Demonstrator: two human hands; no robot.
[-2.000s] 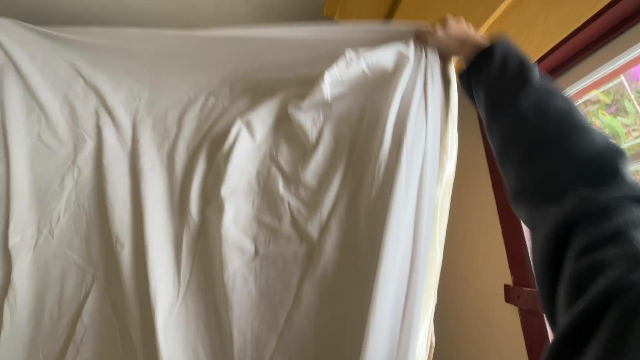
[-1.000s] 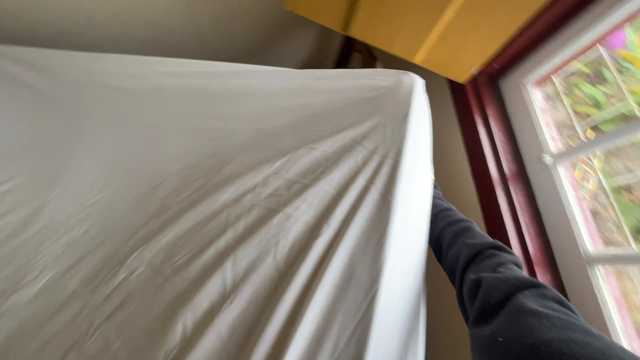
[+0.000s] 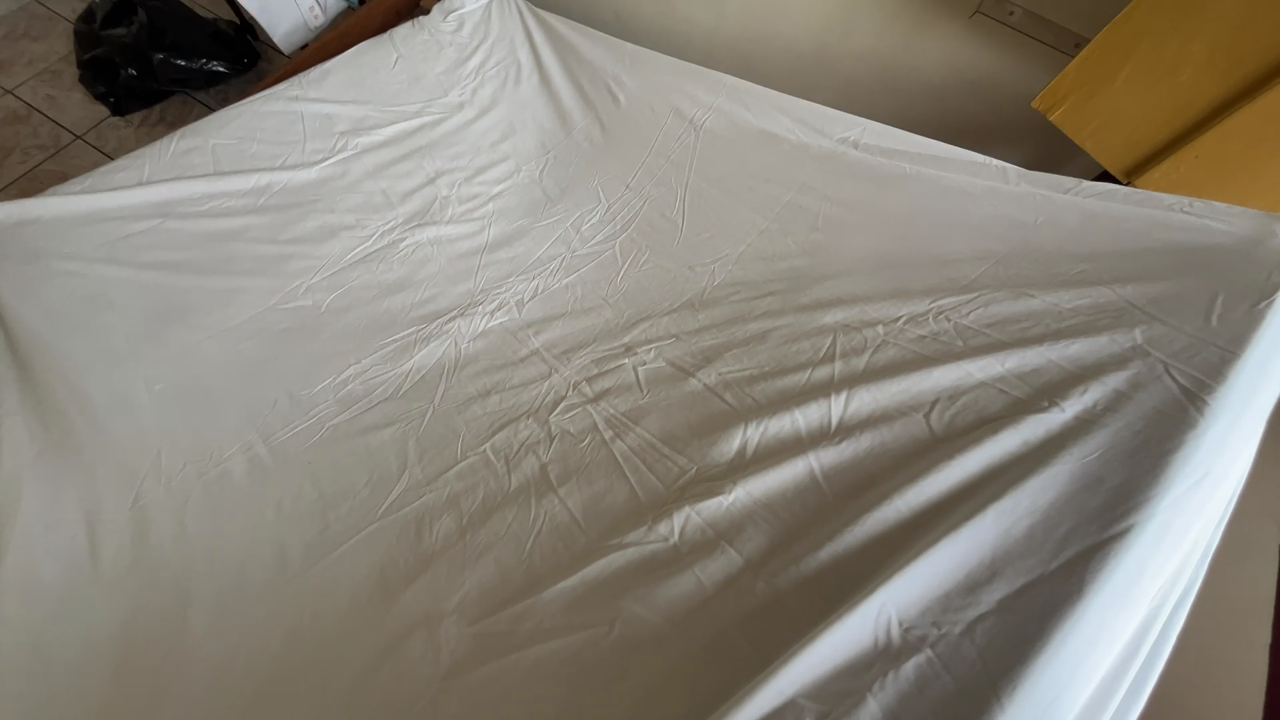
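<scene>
A white fitted sheet (image 3: 620, 380) covers the mattress and fills most of the head view. Creases run across its middle, and deeper folds fan out from the right corner toward the bottom. Along the right side the sheet hangs over the mattress edge in a bright, loose strip. At the far top corner the cloth is gathered into folds. Neither my left hand nor my right hand is in view, so what they hold or touch is hidden.
A black plastic bag (image 3: 160, 50) lies on the tiled floor (image 3: 40, 140) at the top left, near a white item bearing writing (image 3: 290, 18). A brown wooden edge (image 3: 330, 45) runs beside the bed. Yellow wooden furniture (image 3: 1180, 90) stands at the top right, by the wall (image 3: 850, 60).
My right hand, earlier at the sheet's corner, and then its dark-sleeved arm have left the view. The sheet's right corner now lies over the mattress corner. The view has swung left and down.
</scene>
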